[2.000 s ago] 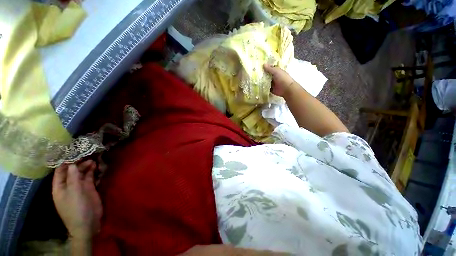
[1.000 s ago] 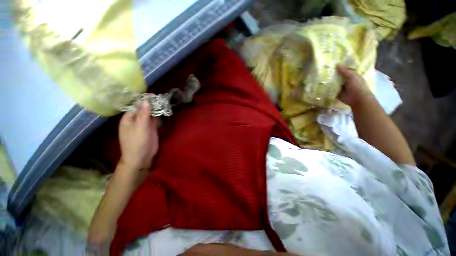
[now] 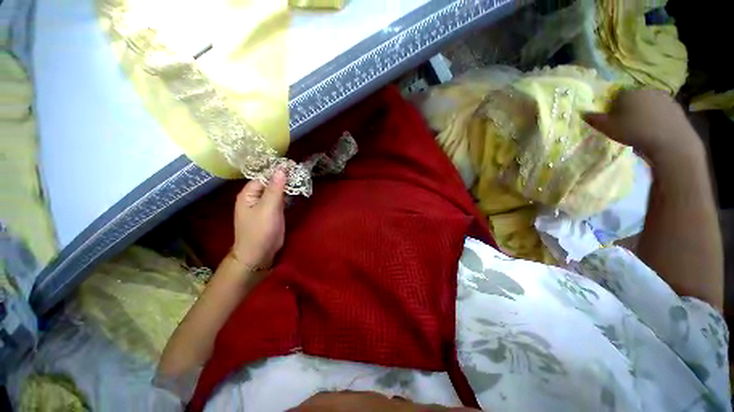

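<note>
A yellow fabric panel [image 3: 249,88] lies over the table edge at the upper left, bright with glare. Lace trim [image 3: 213,121] runs along its lower left edge, and a loose tail of it curls over the red apron. My left hand [image 3: 261,217] pinches the lace at the panel's lower corner between thumb and fingers. My right hand [image 3: 644,121] is raised over the right side of the bundle of yellow lace-trimmed pieces [image 3: 547,145]. It is dark and blurred, and I cannot tell whether its fingers hold anything.
The white table [image 3: 101,121] has a grey-blue ruler strip along its curved edge. A small dark slim object [image 3: 203,51] lies on the panel. More yellow fabric [image 3: 137,298] is heaped at the lower left. Further yellow pieces [image 3: 644,48] lie at the upper right.
The view has shifted, so the table and lap sit further right. My right hand has lifted off the bundle, where its fingers touched the lace pieces. My left hand keeps its pinch on the lace.
</note>
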